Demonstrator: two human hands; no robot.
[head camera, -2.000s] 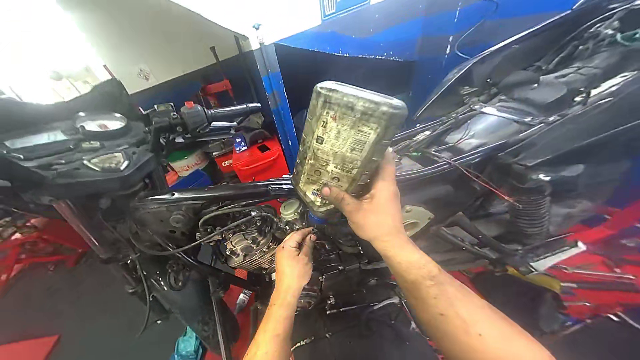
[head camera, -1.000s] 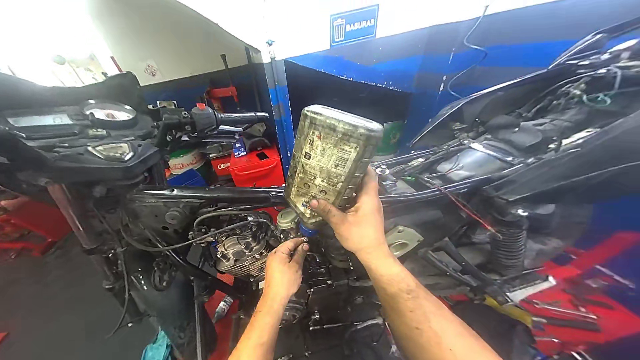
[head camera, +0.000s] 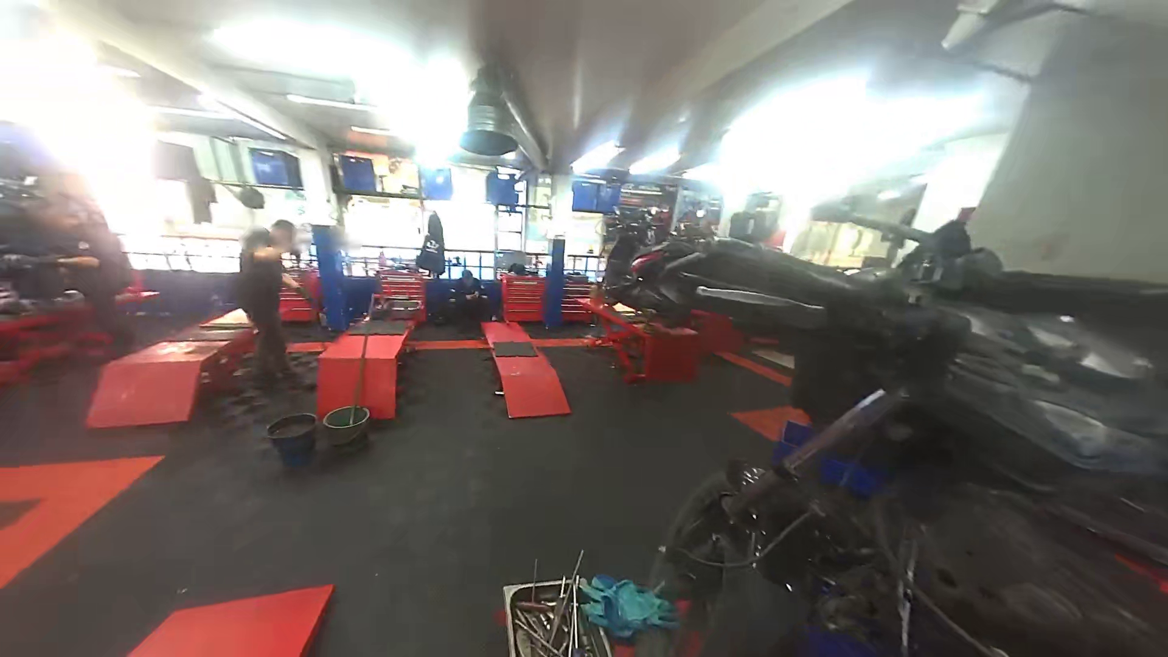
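Neither my left hand nor my right hand shows in the head view now, and the bottle from the earlier frames is out of sight too. A partly stripped motorcycle (head camera: 995, 365) fills the right side, blurred, with its front wheel (head camera: 698, 538) low and its fork leg (head camera: 821, 447) slanting above it. At the bottom, a metal tray (head camera: 514, 620) holds several hand tools. Teal gloves (head camera: 628, 606) lie at the tray's right edge.
Red motorcycle lift ramps (head camera: 534, 383) stand across the dark floor, with a blue bucket (head camera: 294, 440) and a green bucket (head camera: 347, 427) before them. Several people are farther back, one standing person (head camera: 265, 301) near the ramps. Red tool cabinets (head camera: 523, 298) line the rear.
The view has swung far to the left, into the workshop. Both hands, which held the upturned bottle at the motorcycle's engine, have left the picture along with it.
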